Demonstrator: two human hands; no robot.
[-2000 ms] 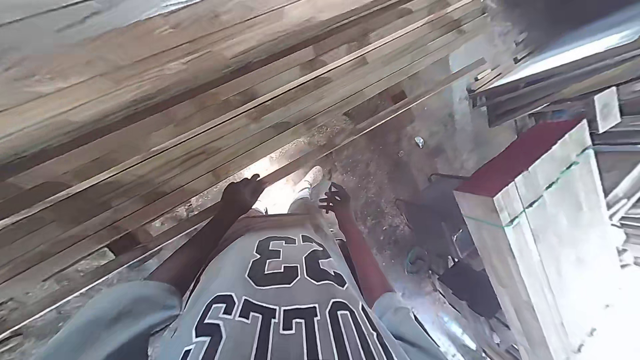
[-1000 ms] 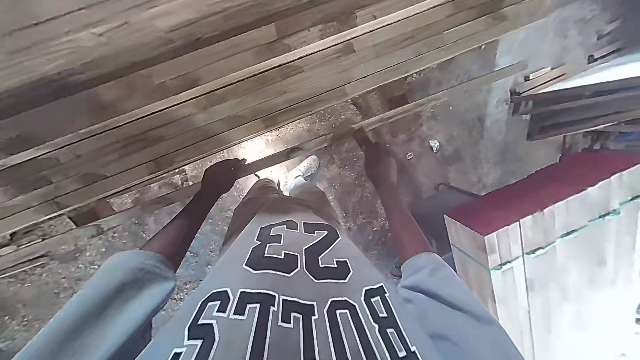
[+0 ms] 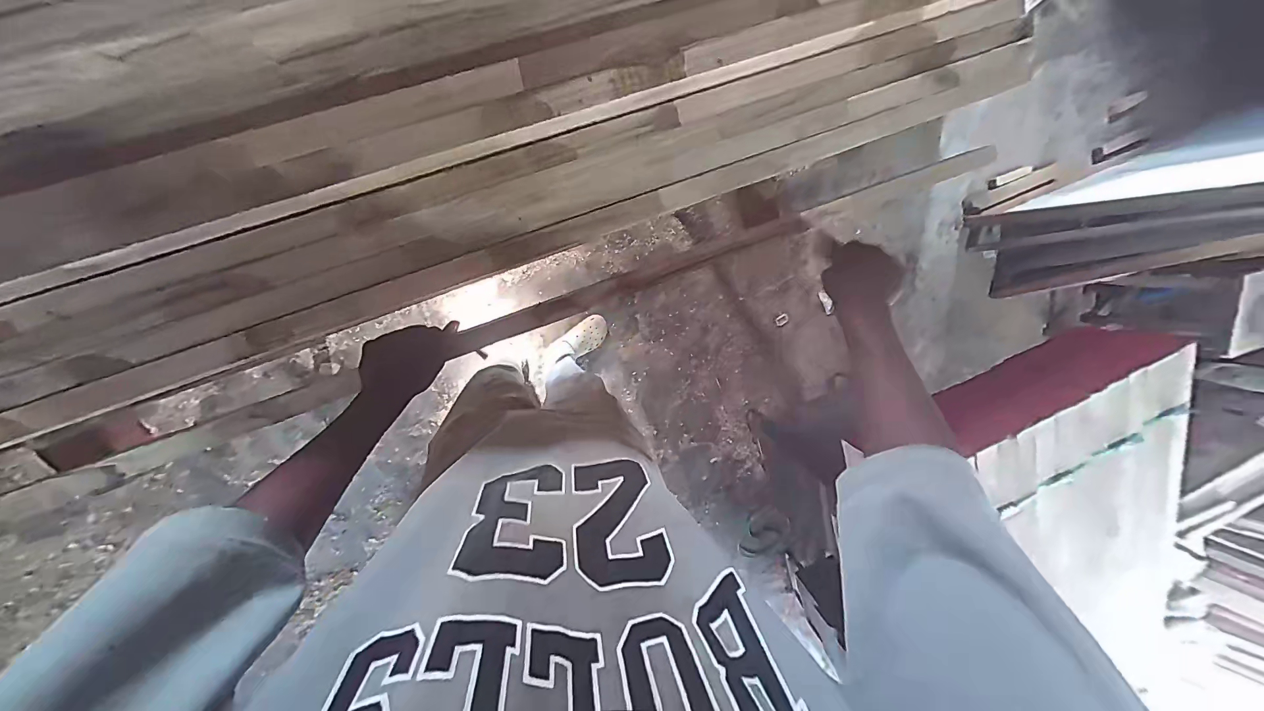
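Note:
A long narrow wooden strip (image 3: 632,281) runs slantwise in front of my legs, from lower left to upper right. My left hand (image 3: 403,363) is closed around it at the left of centre. Out to the right, my right hand (image 3: 861,275) is at the strip's farther part with its fingers curled; blur hides whether it grips the wood. Beyond the strip, long wooden boards (image 3: 494,168) lie side by side across the upper view, roughly parallel to it.
A block of stacked pale boards with a red top (image 3: 1076,380) stands at the right. Behind it are more stacked planks (image 3: 1106,242). My shoe (image 3: 587,336) is on the debris-strewn ground (image 3: 691,405). A dark object (image 3: 805,444) sits beside my right forearm.
My right hand has moved outward to the right, away from my left hand, along the strip. My left hand stays closed on the wood.

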